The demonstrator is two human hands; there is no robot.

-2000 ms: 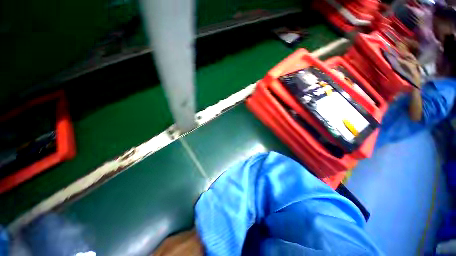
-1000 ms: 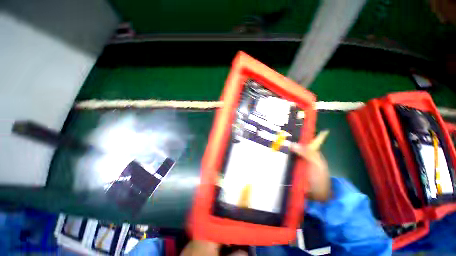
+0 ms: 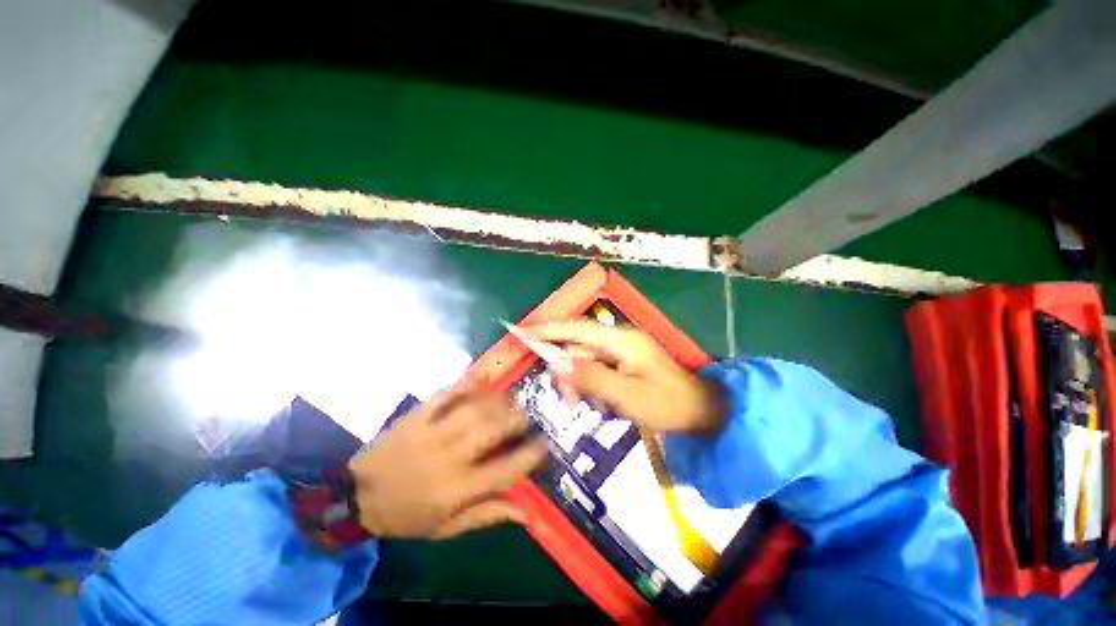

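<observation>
The open tablet unit (image 3: 612,465) lies in its red-orange foam tray (image 3: 569,550) on the dark green bench, turned diagonally. A white battery and an orange-yellow strip (image 3: 685,526) show inside it. My right hand (image 3: 630,373) is over the tray's upper part and holds a pale, thin pick tool (image 3: 534,339). My left hand (image 3: 447,465), blurred, is over the tray's left edge with its fingers over the board end; I cannot tell whether it holds anything. A dark red band (image 3: 328,508) is on my left wrist. Dark adhesive sheets (image 3: 312,434) lie left, partly behind my left arm.
Stacked red foam trays (image 3: 979,428) with another open tablet (image 3: 1072,452) stand at the right. A chipped white rail (image 3: 490,226) crosses behind the tray, beside the green conveyor. A grey post (image 3: 906,153) rises at back right. Strong glare covers the bench at left.
The tray has gone from being held up to lying on the bench, turned diagonally. My left hand has moved from its lower edge to over its left side. My right hand has moved over the tablet.
</observation>
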